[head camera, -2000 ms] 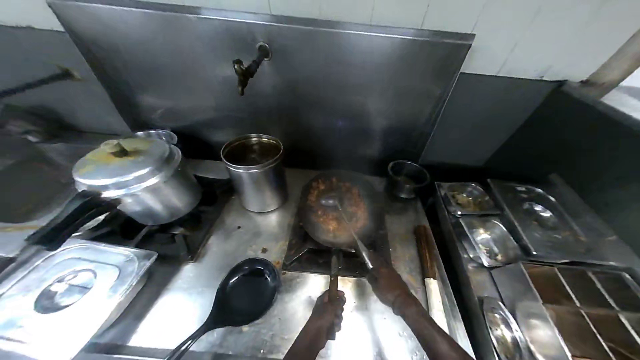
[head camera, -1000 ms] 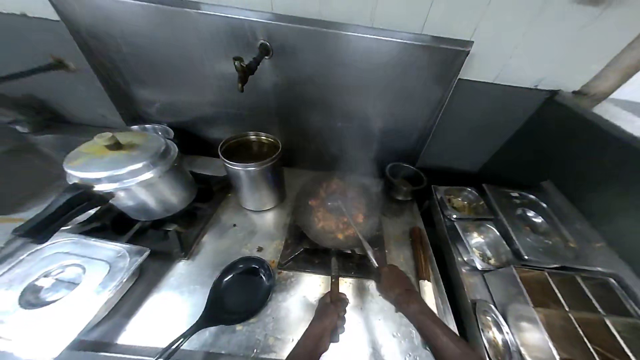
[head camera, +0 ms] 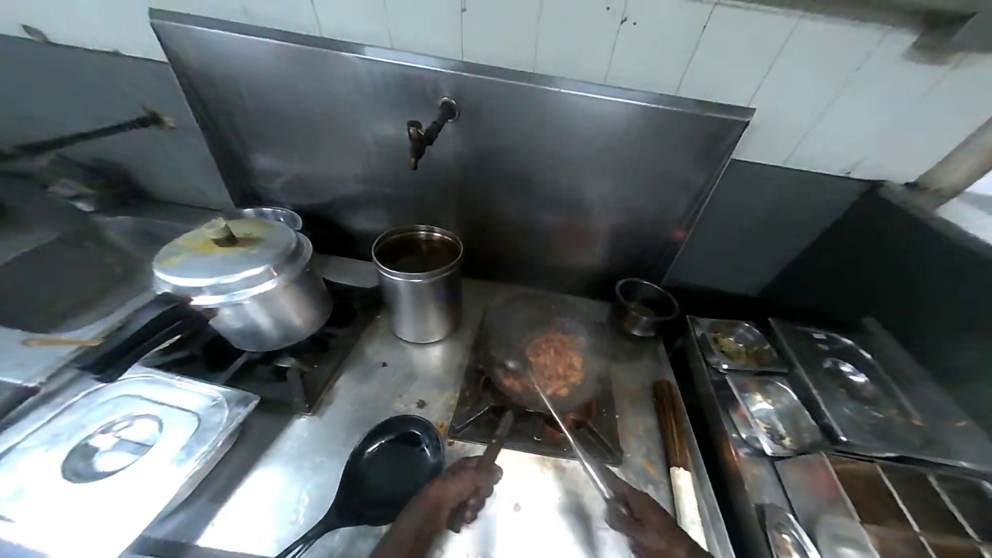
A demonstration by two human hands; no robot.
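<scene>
My left hand (head camera: pixel 470 490) is closed around the handle of a dark wok (head camera: pixel 508 322) that stands over a gas burner (head camera: pixel 601 434). Reddish-brown food (head camera: pixel 555 363) lies in the wok, with steam over it. In my right hand (head camera: pixel 639 518) is a long metal ladle (head camera: pixel 570 435), its bowl end inside the wok at the left of the food. A black ladle-shaped pan (head camera: pixel 394 465) rests on the steel counter to the left of my left hand. To the right of my right hand lies a wooden-handled tool (head camera: pixel 672 426) with a pale lower part.
A steel pot of dark liquid (head camera: pixel 418 306) stands left of the wok, below a wall tap (head camera: pixel 426 133). Farther left are a pressure cooker (head camera: pixel 267 298) and a lidded steel tray (head camera: pixel 186 387). A small bowl (head camera: pixel 643 306) sits behind right; steel containers (head camera: pixel 775 415) line the right side.
The wok has shifted left and tilted relative to the burner, and the food now lies at its right side. The ladle's end has moved to the left of the food. Both hands keep their holds.
</scene>
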